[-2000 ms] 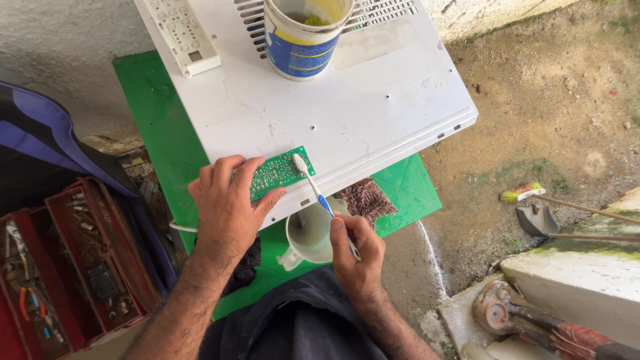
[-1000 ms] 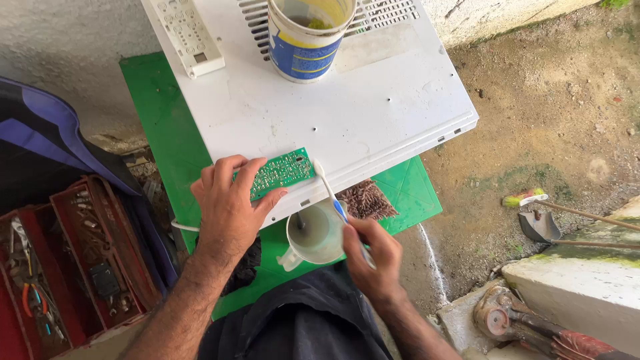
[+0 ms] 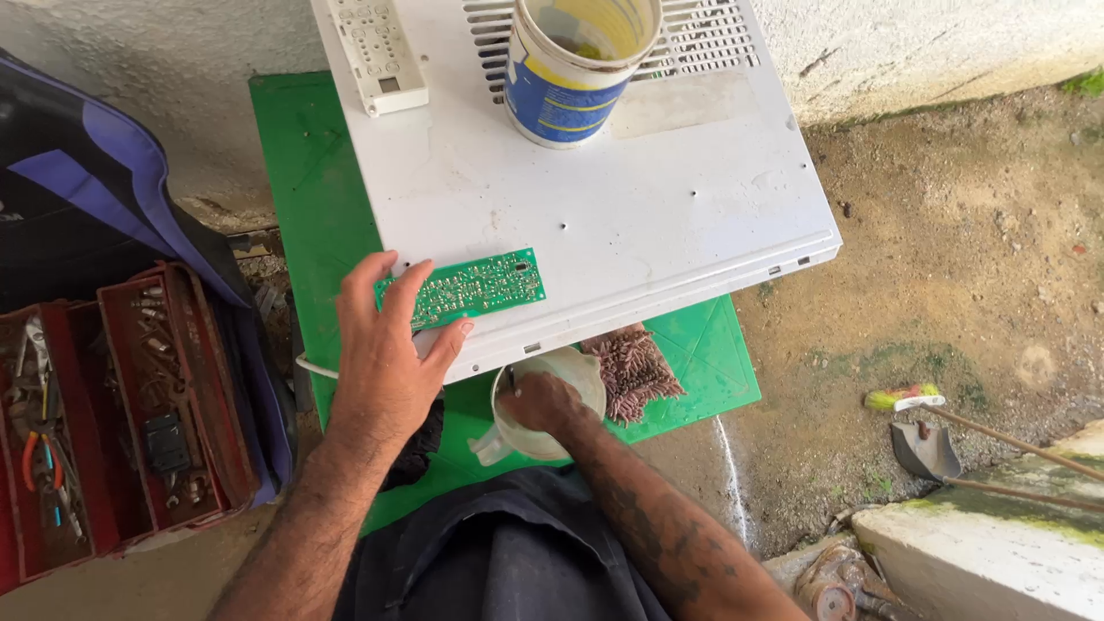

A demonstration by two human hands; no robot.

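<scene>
A green printed circuit board [image 3: 483, 286] lies solder side up near the front left corner of a white metal appliance casing [image 3: 638, 216]. My left hand [image 3: 388, 332] grips its left end, fingers on the far edge and thumb at the near edge. Below the casing's front edge, my right hand [image 3: 543, 402] reaches inside a translucent plastic jug [image 3: 586, 379]. Its fingers are bent around a thin handle whose dark end shows at the jug's left side; the toothbrush's head is hidden.
A blue-labelled plastic bucket [image 3: 565, 95] and a white plastic panel [image 3: 398, 97] stand on the casing. Beside the jug lies a brown chenille cloth [image 3: 634, 371] on the green table [image 3: 707, 345]. An open red toolbox [image 3: 108, 414] is at left; a dustpan [image 3: 925, 448] and broom [image 3: 906, 398] are at right.
My right hand has moved from the circuit board's right end, where it held the white and blue toothbrush, down and left into the jug. My left hand stays on the board.
</scene>
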